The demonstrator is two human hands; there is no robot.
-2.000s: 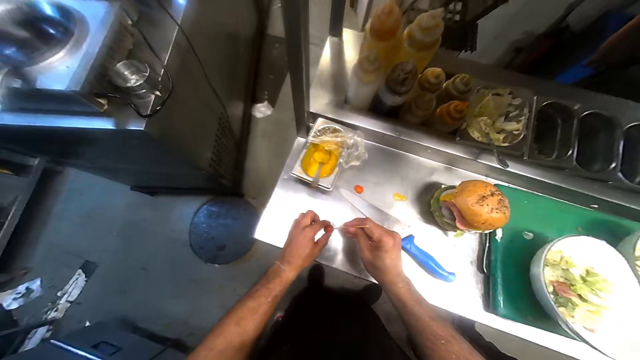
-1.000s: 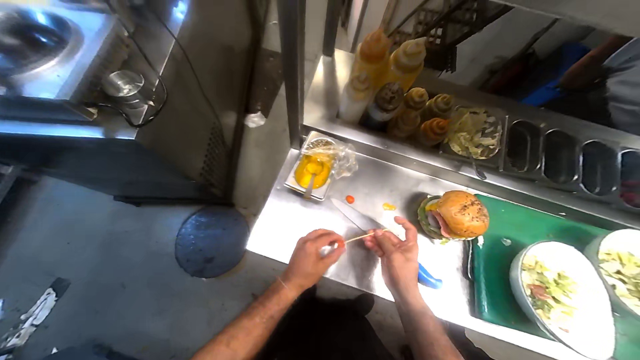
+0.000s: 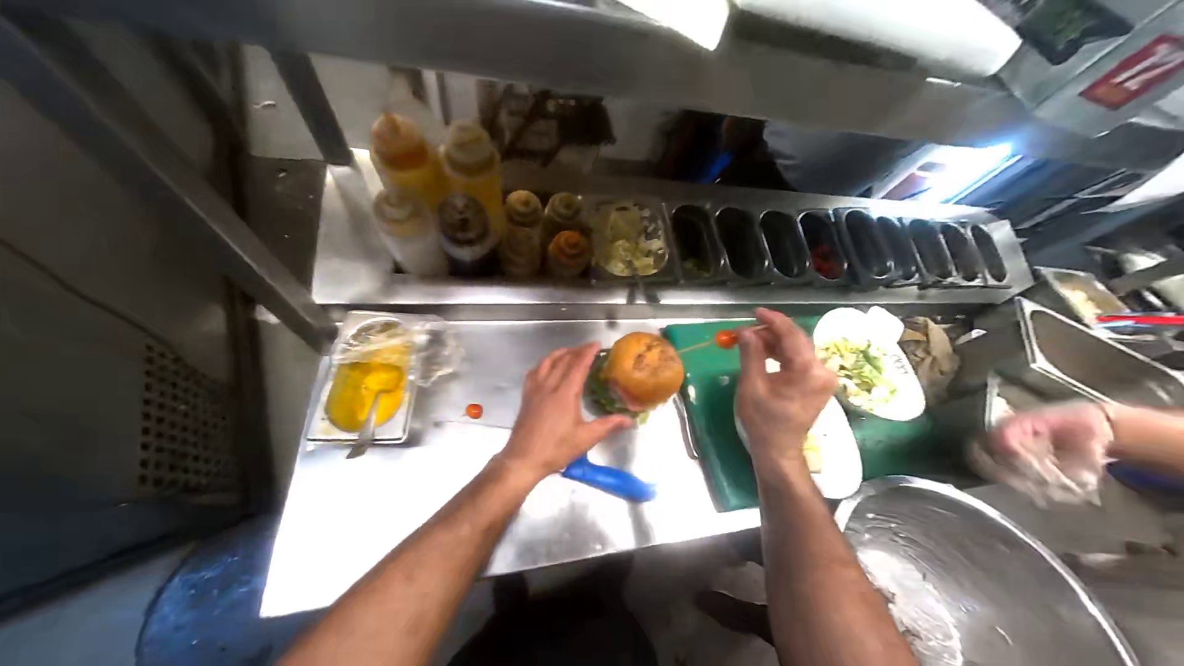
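A burger in a seeded bun (image 3: 645,370) lies on the steel counter at the edge of the green cutting board (image 3: 717,462). My left hand (image 3: 560,407) is at its left side, thumb and fingers spread around it; whether they press on it is unclear. My right hand (image 3: 782,379) pinches a wooden skewer (image 3: 696,347) carrying a cherry tomato piece (image 3: 727,339), its tip pointing at the bun's right side. A blue-handled knife (image 3: 610,479) lies below, its blade partly behind my left hand. Another cherry tomato piece (image 3: 474,411) rests on the counter.
A tray of yellow sauce with a spoon (image 3: 368,388) stands left. Squeeze bottles (image 3: 472,176) and steel insert pans (image 3: 740,242) line the back. White salad bowls (image 3: 893,370) stand right, beside a large steel bowl (image 3: 980,555). A co-worker's blurred hand (image 3: 1045,449) reaches in at far right.
My hands have parted and moved right to the burger; the skewer, earlier between both hands, is now in my right hand. The view has swung right, bringing in the large bowl and the co-worker's hand.
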